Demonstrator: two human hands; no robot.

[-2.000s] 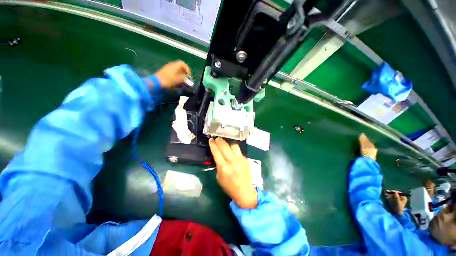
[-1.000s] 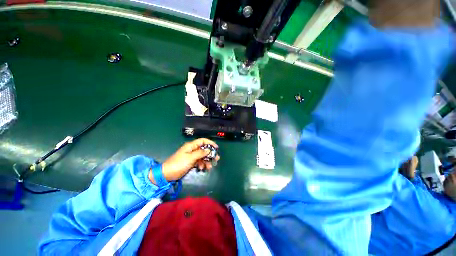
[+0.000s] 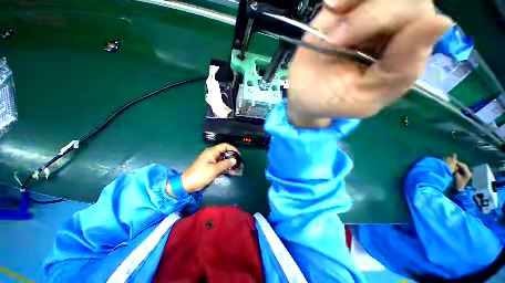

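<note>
My left hand (image 3: 206,169) is low in front of the fixture and holds a dark round circuit module (image 3: 232,160) in its fingertips. My right hand (image 3: 360,61) is raised close to the camera, large and slightly blurred, with silvery tweezers (image 3: 310,41) held in it, pointing left. The black fixture base (image 3: 232,130) shows a small red display. Its pale green plate (image 3: 252,69) and clear block (image 3: 253,105) are above the base. My right hand and sleeve hide the fixture's right side and part of the lever.
A black cable (image 3: 130,105) runs left from the fixture. Another round module (image 3: 112,45) lies at the upper left. A clear plastic bag (image 3: 6,97) is at the far left. Crumpled cream tape (image 3: 216,94) is on the fixture. A coworker's blue sleeve (image 3: 437,190) is at the right.
My right hand has come down and left from the top right edge, and the tweezers now show. The clear block's right side and the white cards are now covered. My left hand still holds the module.
</note>
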